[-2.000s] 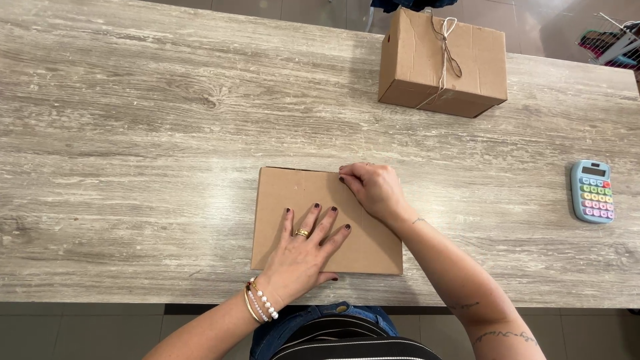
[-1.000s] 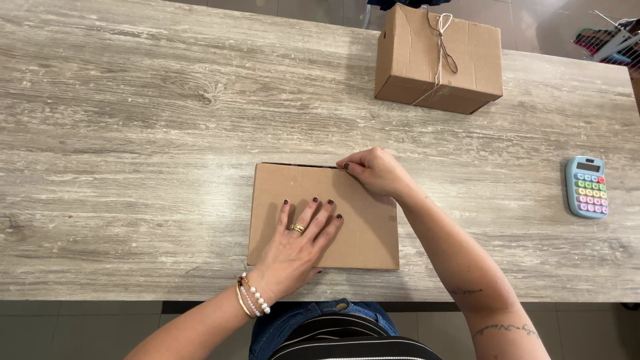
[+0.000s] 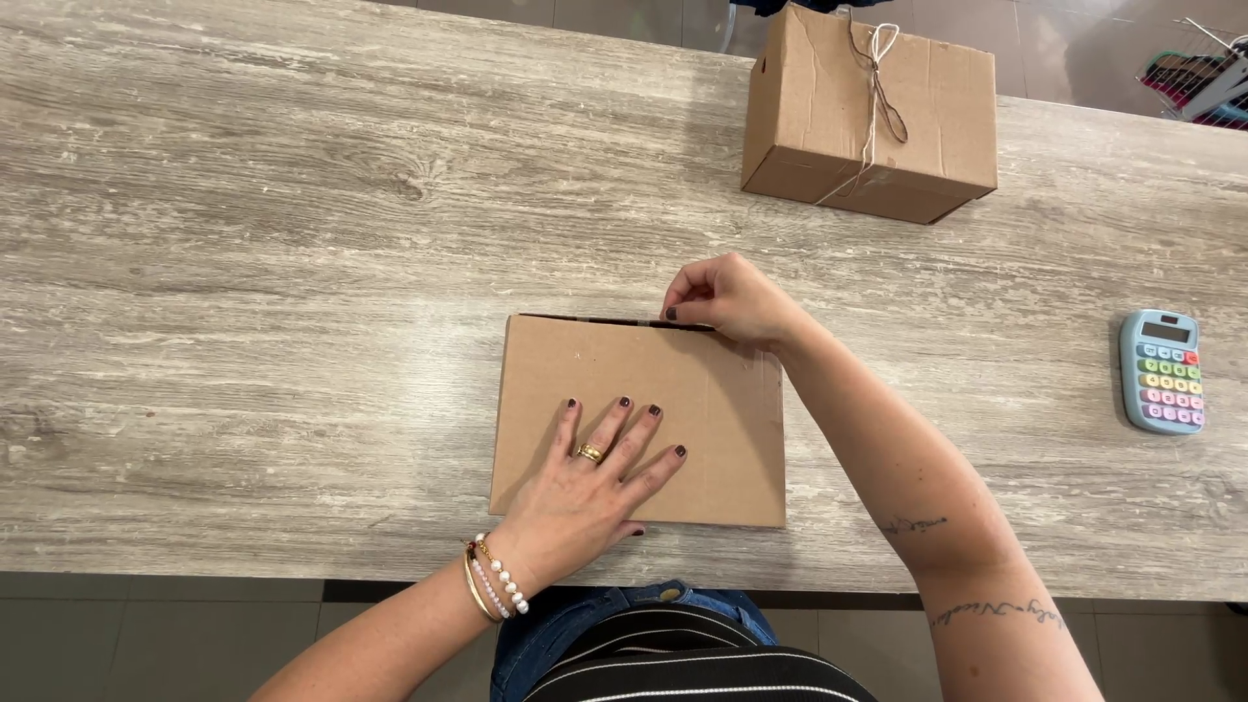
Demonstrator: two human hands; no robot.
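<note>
A flat-topped brown cardboard box (image 3: 702,429) lies near the front edge of the table. My left hand (image 3: 595,478) rests on its top with the fingers spread, holding nothing. At the box's far edge, right of its middle, is my right hand (image 3: 717,302), with thumb and index finger pinched together beside a narrow dark gap. Whether something thin is between those fingertips cannot be made out.
A taller cardboard box (image 3: 877,117) tied with white and brown string stands at the table's far edge. A light blue calculator (image 3: 1162,372) with coloured keys lies at the right. The wood-grain table (image 3: 292,244) ends close to my body.
My right hand's fingers have lifted and curled more at the far edge of the box, where the dark gap shows wider than two seconds ago. My left hand stays flat on top.
</note>
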